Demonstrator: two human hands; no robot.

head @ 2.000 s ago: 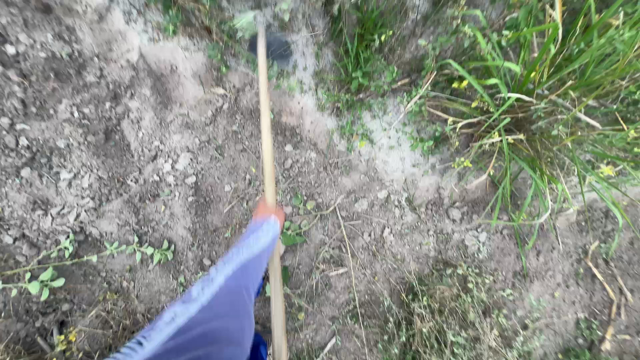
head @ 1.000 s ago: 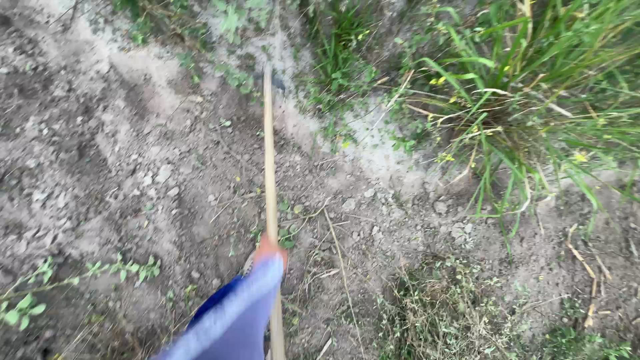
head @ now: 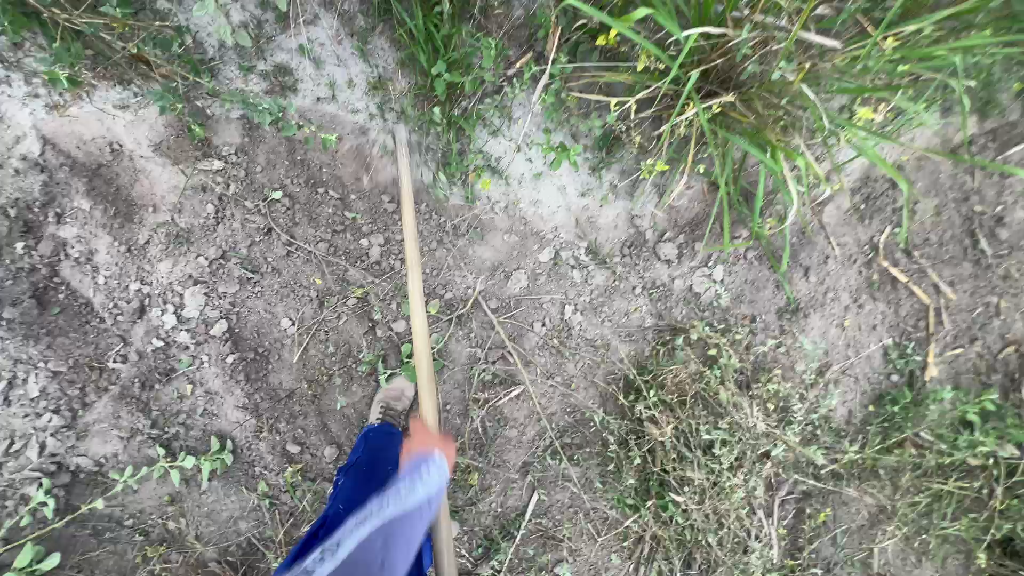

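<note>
My left hand [head: 428,444], in a pale lilac sleeve, is wrapped around the long wooden handle [head: 416,296] of a ground tool, likely a hoe. The handle runs from the bottom edge up to the foot of the weedy strip. Its far end [head: 402,140] is low against pale, loose soil; the tool's head is blurred or hidden there. Just left of the hand are a worn shoe [head: 394,400] and a blue trouser leg [head: 360,472]. My right hand is out of view.
A big grass clump [head: 744,104] grows at the upper right. Low weeds [head: 448,72] line the top. Cut, dry plants [head: 704,432] lie in a heap at the lower right. Small clods [head: 194,300] and thin stems are strewn over the soil.
The tool's far end has come back towards me over the soil from beside the upper weeds. My left hand has stayed on the handle. A shoe now shows beside it. The view has shifted somewhat.
</note>
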